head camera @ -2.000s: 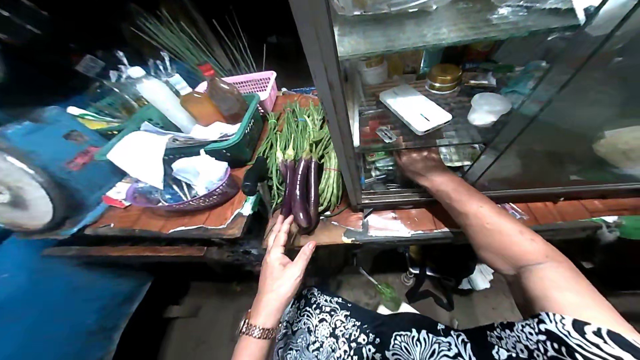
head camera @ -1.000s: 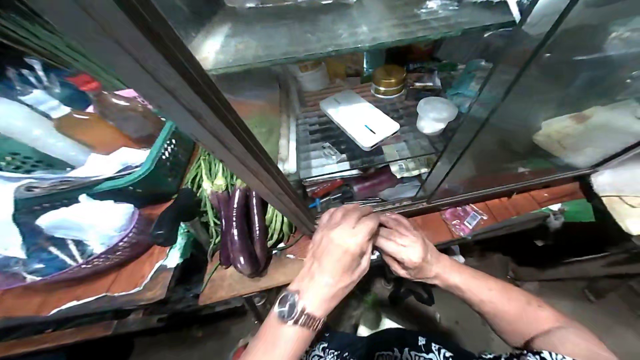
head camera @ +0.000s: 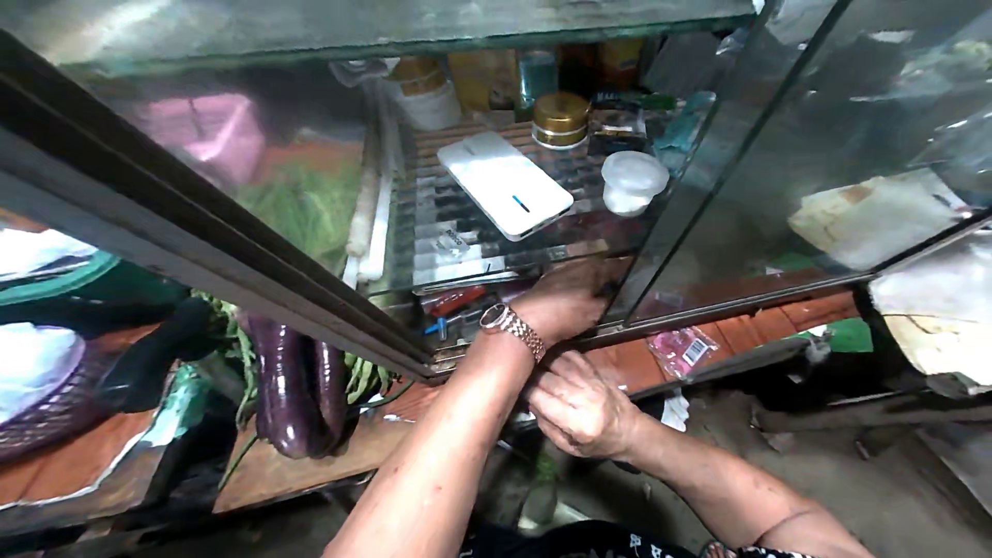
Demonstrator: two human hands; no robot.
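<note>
My left hand (head camera: 570, 298), with a metal-band watch (head camera: 511, 329) on the wrist, reaches into the lower part of a glass display case (head camera: 682, 225); its fingertips are hidden, so its hold cannot be told. Just below it, outside the case, my right hand (head camera: 577, 403) has its fingers curled, and whether it holds anything is unclear. Behind my left hand, a white power bank or similar flat device (head camera: 508, 186) lies on the shelf, beside a white plastic cup (head camera: 634, 182) and a gold-lidded jar (head camera: 559, 120). A red item (head camera: 457, 300) lies left of my left hand.
Purple eggplants (head camera: 291, 387) and long green beans (head camera: 364, 376) lie left of the case's metal frame (head camera: 232, 232). A purple basket (head camera: 54, 411) and a green basket (head camera: 116, 283) stand further left. A pink packet (head camera: 682, 350) lies on the ledge at the right.
My left hand has moved from beside my right hand into the case. Earlier it was near the eggplants while my right hand was inside the case. The view has moved closer to the case.
</note>
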